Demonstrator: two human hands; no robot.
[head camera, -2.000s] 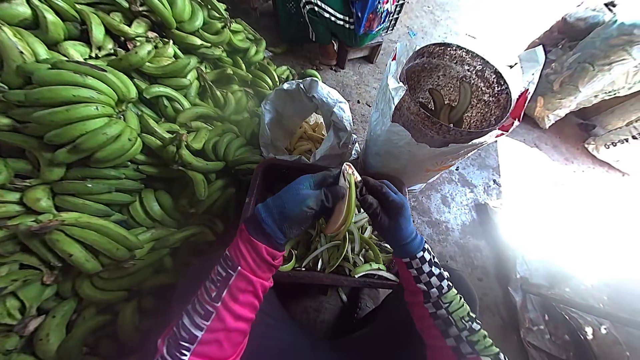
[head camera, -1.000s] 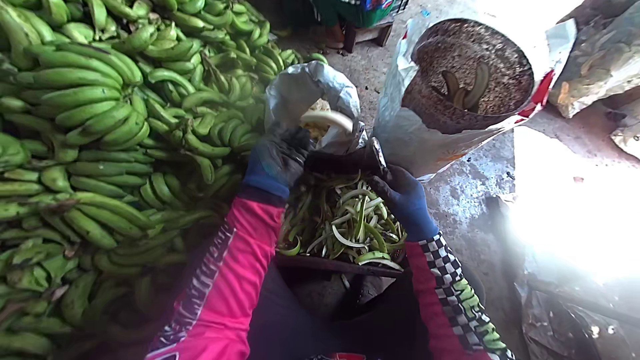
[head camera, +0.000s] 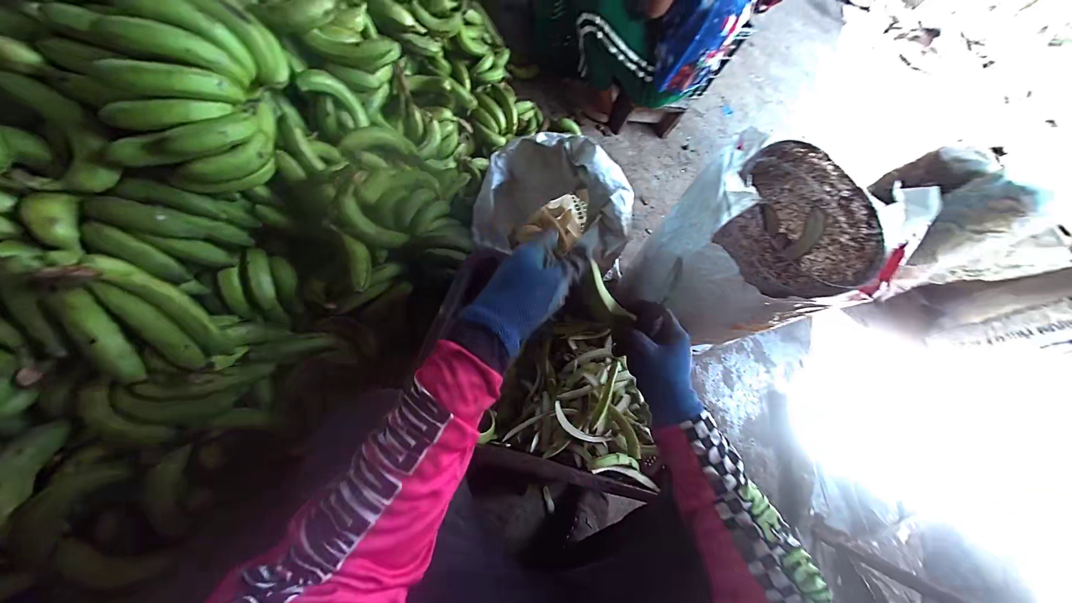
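My left hand (head camera: 532, 285), in a blue and dark glove, is over the near edge of a whitish sack (head camera: 615, 184) that holds peeled plantains (head camera: 557, 219); its fingers are blurred, and what they hold cannot be told. My right hand (head camera: 662, 356), gloved alike, is closed beside a curved strip of green peel (head camera: 607, 293), which runs up to the left from its fingertips. Below both hands lies a heap of green peels (head camera: 586, 394) in a dark crate (head camera: 553, 471). Whether a tool is in the right hand cannot be made out.
Green plantain bunches (head camera: 184, 126) are piled all over the left. At right stands a drum (head camera: 837, 218) with a speckled inside and a few dark plantains, a white sack around it. Farther right lie more sacks (head camera: 997, 209). Beyond, part of a person (head camera: 620, 50) shows near a low wooden stand (head camera: 649, 117).
Two seconds ago both hands were together at a partly peeled plantain. One second ago a pale plantain showed near my left hand by the sack; now a green peel strip shows by my right hand.
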